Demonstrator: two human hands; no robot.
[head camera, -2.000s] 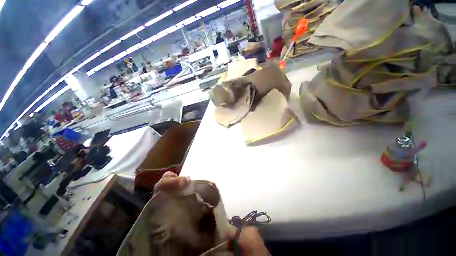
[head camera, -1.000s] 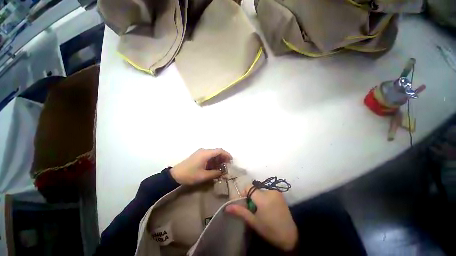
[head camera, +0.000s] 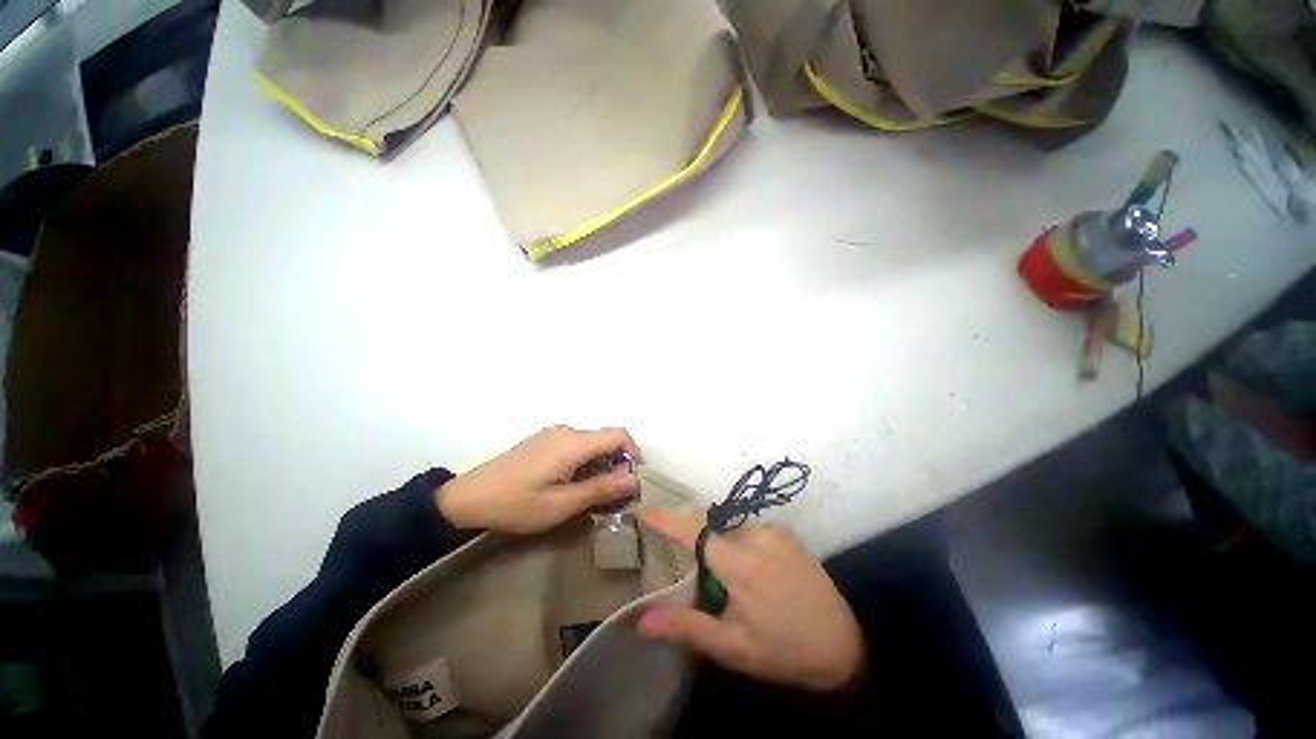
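A taupe bag body (head camera: 585, 693) lies open-mouthed at the table's front edge, with a pale printed label (head camera: 419, 693) inside. My left hand (head camera: 534, 482) pinches a small silvery metal fitting (head camera: 616, 517) at the bag's top edge, above a short fabric tab (head camera: 616, 544). My right hand (head camera: 765, 604) is closed round a green-handled tool (head camera: 710, 589), its index finger reaching toward the fitting. The tool's tip is not clearly visible. A tangled black cord (head camera: 758, 494) rises from the handle.
Taupe pieces with yellow edges (head camera: 606, 123) lie at the back of the white table (head camera: 433, 347). A red-based pot (head camera: 1068, 263) with tools stands at the right, beside a yellowish block (head camera: 1130, 329). A brown carton (head camera: 101, 303) is at the left, a shiny metal surface (head camera: 1082, 635) lower right.
The view has tilted down from the workshop onto the table and bag. Since the second frame, my right index finger has moved close to the fitting, and the thin metal shank no longer shows clearly.
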